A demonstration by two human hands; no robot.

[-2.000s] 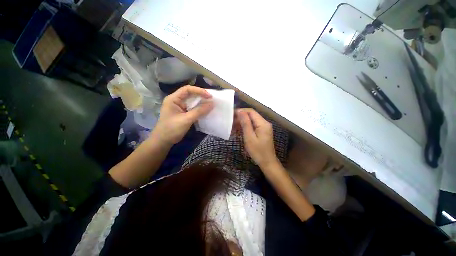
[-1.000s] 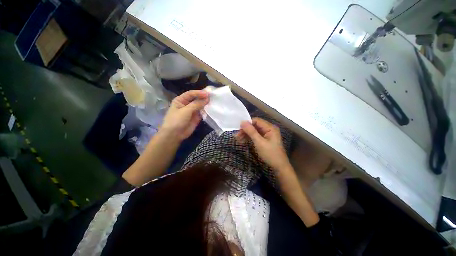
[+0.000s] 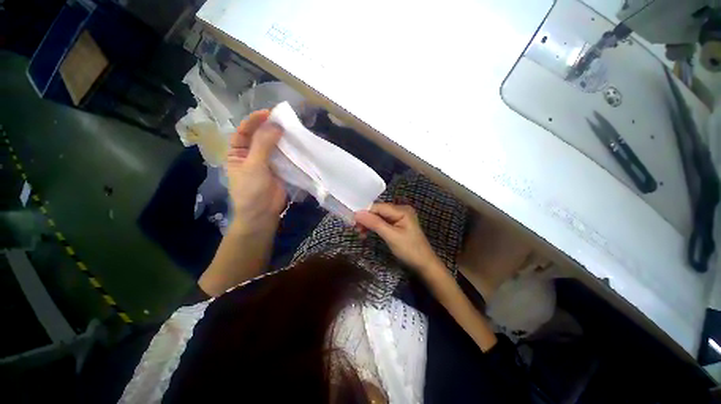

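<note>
A white fabric piece (image 3: 328, 166) is stretched out over the lap, in front of the table edge. It is a long strip with a second layer or fold hanging along its lower side. My left hand (image 3: 254, 166) grips its upper left end, thumb on top. My right hand (image 3: 395, 229) pinches its lower right corner between thumb and fingers.
The white table (image 3: 379, 87) runs diagonally, with thread snips (image 3: 621, 151) on the needle plate (image 3: 553, 79). Black shears (image 3: 697, 181) lie right of them, and the sewing machine head (image 3: 672, 20) is at upper right. Crumpled scraps (image 3: 207, 130) lie below the table edge.
The fabric has gone from a palm-sized folded piece to a longer, opened strip. My left hand has moved left and turned more upright; my right hand has shifted slightly down. The view has shifted slightly.
</note>
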